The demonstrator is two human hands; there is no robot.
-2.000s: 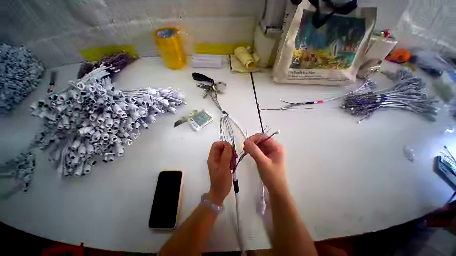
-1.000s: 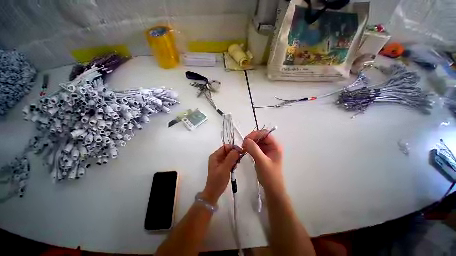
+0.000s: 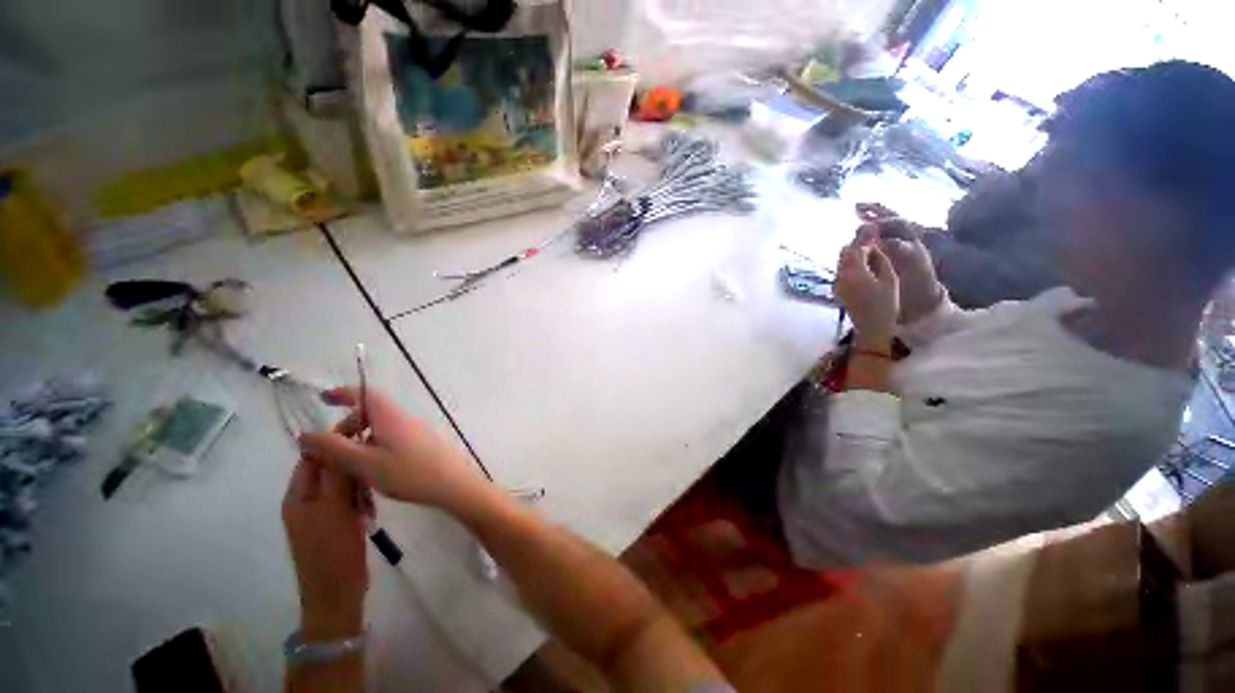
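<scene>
A cable harness with a black sleeve (image 3: pixel 386 546) is held above the white tabletop at the lower left of the view. Its grey cable runs down to the right from the sleeve, and thin wires fan out above the fingers. My left hand (image 3: pixel 322 508), with a band at the wrist, grips the wires just above the sleeve. My right hand (image 3: pixel 386 447) touches my left fingertips and pinches the wires; a thin wire end sticks up past its fingers. The exact finger contact is blurred.
A phone (image 3: pixel 183 663), keys (image 3: pixel 203 314), a small green-white card (image 3: pixel 192 431) and a harness pile (image 3: pixel 48 440) lie left. Behind are a tote bag (image 3: pixel 477 122) and grey-purple bundle (image 3: pixel 664 196). A coworker in white (image 3: pixel 1002 420) sits at right, hands raised.
The view has swung to the right, so the bench things sit further left and the coworker is in view. My right hand has closed in over my left fingertips, with the harness still held.
</scene>
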